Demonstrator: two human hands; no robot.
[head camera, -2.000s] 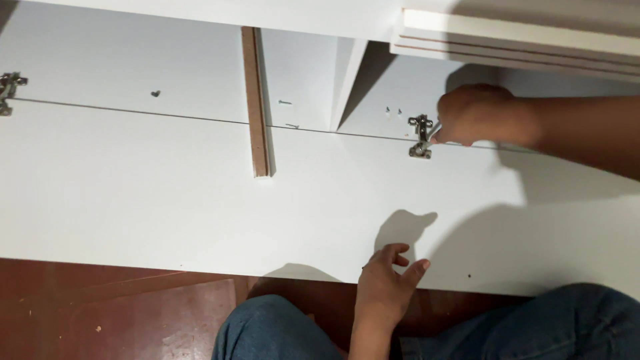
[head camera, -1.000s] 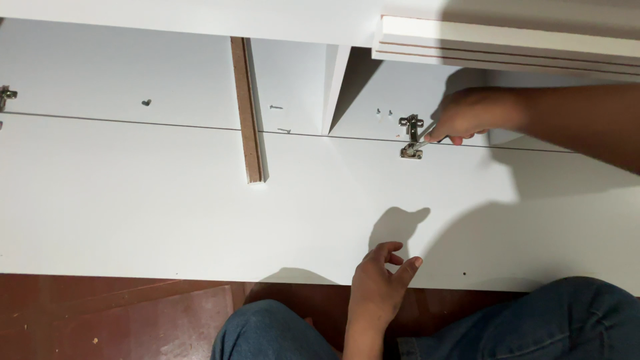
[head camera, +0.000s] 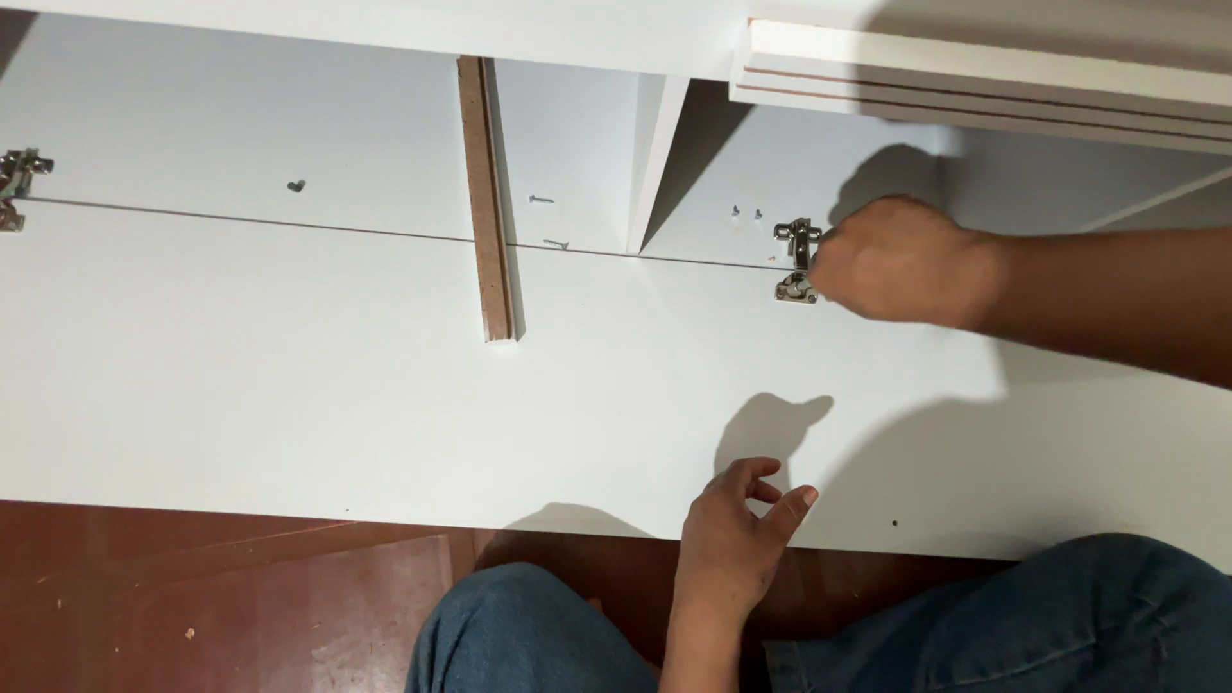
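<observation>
My right hand (head camera: 900, 258) is closed at the right side of a metal cabinet hinge (head camera: 797, 260), which bridges the seam between the white panel (head camera: 289, 385) and the cabinet. In the earlier frames a thin tool shows in that hand, its tip at the hinge; now the fist hides most of it. My left hand (head camera: 736, 539) hovers over the panel's near edge, fingers curled apart, holding nothing. Two small screws (head camera: 747, 213) are left of the hinge. A second hinge (head camera: 19, 188) is at the far left.
A narrow strip with a brown face (head camera: 487, 202) lies across the seam. Two longer screws (head camera: 542, 199) are right of it, and a small dark fitting (head camera: 296, 186) is to its left. A white divider (head camera: 659, 164) stands inside the cabinet. Stacked white boards (head camera: 962, 91) are at upper right.
My right hand has turned at the hinge, so the tool seen earlier is now mostly hidden. My left hand has stayed in nearly the same pose near the panel's edge.
</observation>
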